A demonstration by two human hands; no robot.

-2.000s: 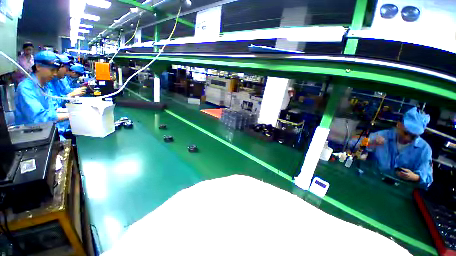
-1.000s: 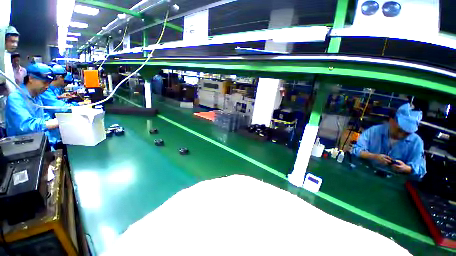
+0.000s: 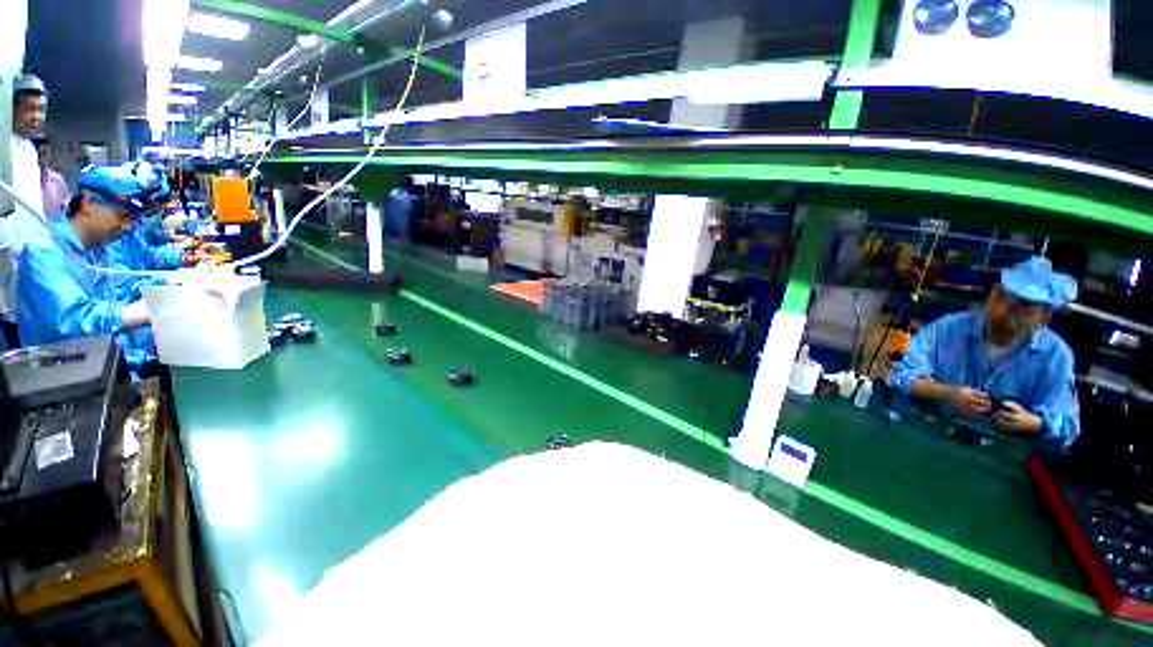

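Observation:
Neither of my hands shows; a large blank white area covers the lower middle of the view and hides what lies there. On the green bench (image 3: 379, 442) small black lens units stand spaced in a line, among them a middle one (image 3: 398, 358) and a nearer one (image 3: 460, 377). Another dark unit (image 3: 559, 442) shows just above the edge of the white area, partly hidden. More dark units (image 3: 291, 329) are grouped beside a white box (image 3: 209, 319) at the left.
A small white meter (image 3: 792, 461) stands by the white post (image 3: 769, 398). A red-edged tray (image 3: 1075, 544) is at far right, near a co-worker in blue (image 3: 993, 360). Co-workers sit at the left. A black machine (image 3: 57, 430) stands on a yellow-edged stand (image 3: 95, 562).
The view has swung slightly from two seconds ago. A dark unit now shows at the white area's upper edge. The right co-worker's hands have come together.

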